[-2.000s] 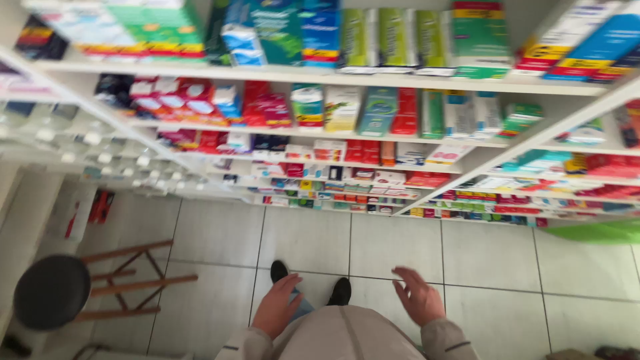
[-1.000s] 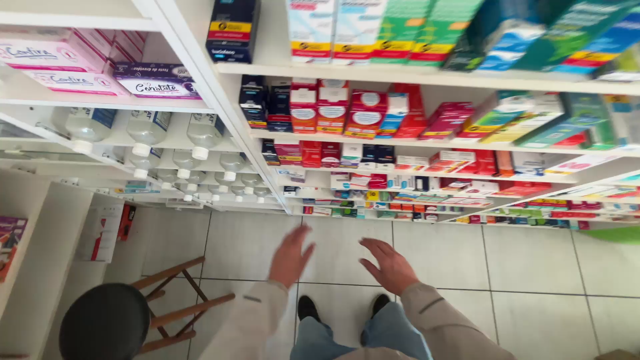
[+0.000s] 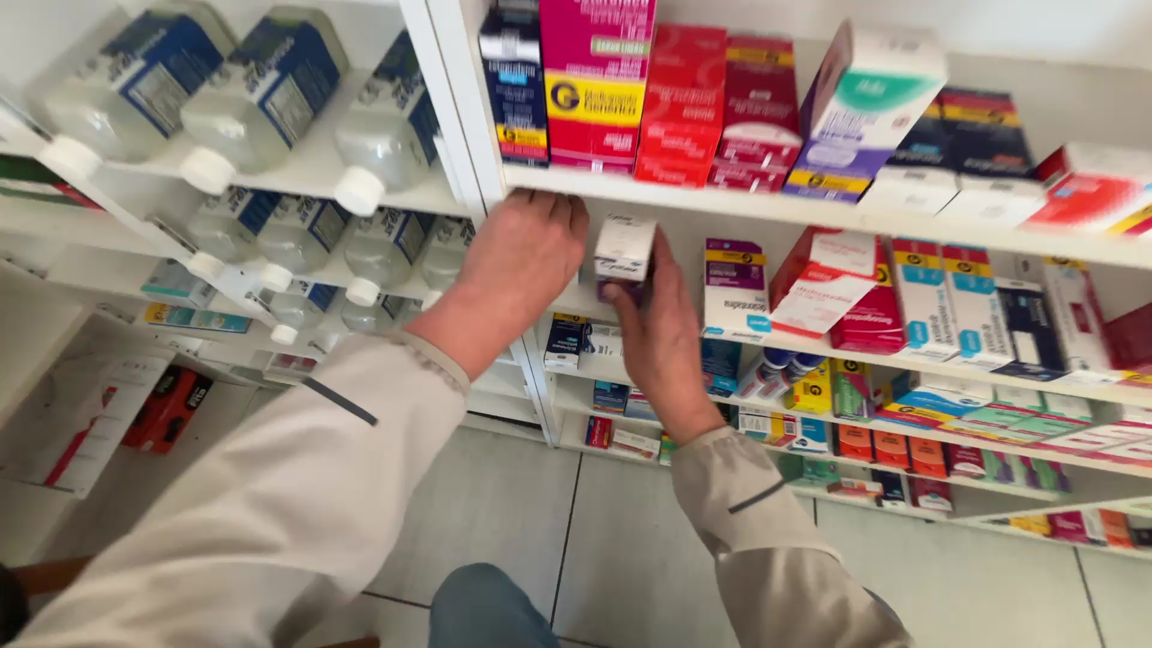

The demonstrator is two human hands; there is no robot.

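Note:
My right hand (image 3: 661,337) has its thumb and fingers around a small white and purple medicine box (image 3: 625,250) on the second shelf down. My left hand (image 3: 526,261) is at the left end of the same shelf, beside the upright divider, with its fingertips hidden under the edge of the shelf above; whether it holds anything is not visible. To the right of my right hand stands a purple, yellow and white medicine box (image 3: 735,288), and beyond it leans a red and white box (image 3: 823,281).
White shelf edges (image 3: 792,205) run just above my hands, with red medicine boxes (image 3: 681,106) over them. On the left, clear plastic bottles with white caps (image 3: 261,94) line other shelves. Below lies a tiled floor (image 3: 648,540), with a red and black box (image 3: 168,408) at lower left.
Both hands have moved from in front of my body to the shelf, and my right hand now has its fingers around a small box. The view has moved closer to the shelves.

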